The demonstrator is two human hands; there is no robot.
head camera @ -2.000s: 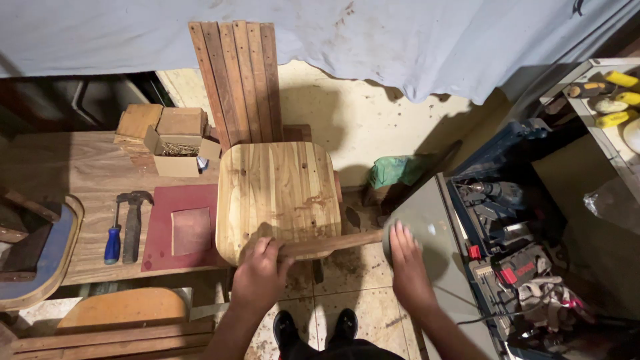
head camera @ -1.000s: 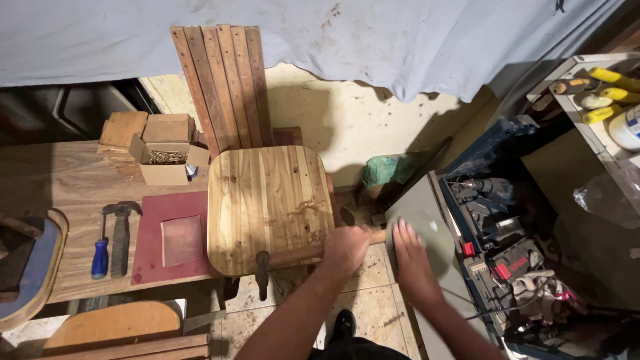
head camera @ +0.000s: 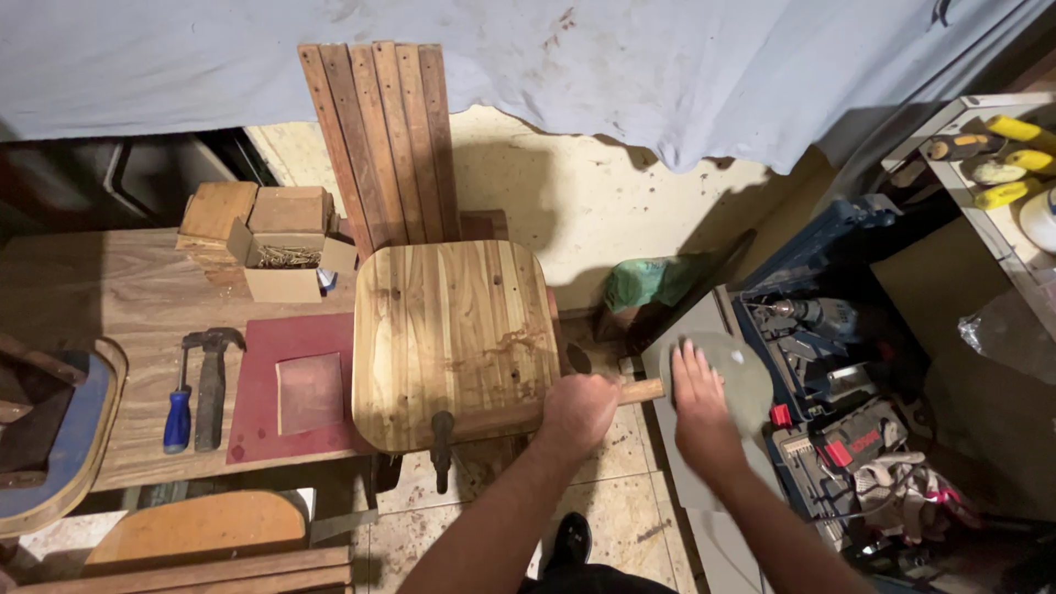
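My left hand (head camera: 581, 410) is closed around the wooden handle (head camera: 642, 391) of what looks like a hammer. Its dark metal head (head camera: 442, 450) is at the near edge of a square wooden board (head camera: 454, 330) with rounded corners. Just right of the handle's end, my right hand (head camera: 703, 404) lies flat, fingers extended, on a rounded grey-green object (head camera: 747, 371). Whether the handle's end touches that object is unclear. On the table, a claw hammer (head camera: 213, 388) and a blue-handled screwdriver (head camera: 177, 421) lie beside a red sheet (head camera: 256, 388) bearing a smaller abrasive-looking sheet (head camera: 310, 393).
A cardboard box of screws (head camera: 285, 276) stands by wooden blocks (head camera: 219, 210) on the table (head camera: 140, 305). Long drilled wooden slats (head camera: 388, 140) lean behind the board. At right are a cabinet (head camera: 689, 478), an open toolbox with a drill (head camera: 813, 313), and a shelf (head camera: 973, 190) of yellow-handled tools.
My left hand has moved right along the handle, away from the tool's head, which is now uncovered. The right hand stays at the grey-green object.
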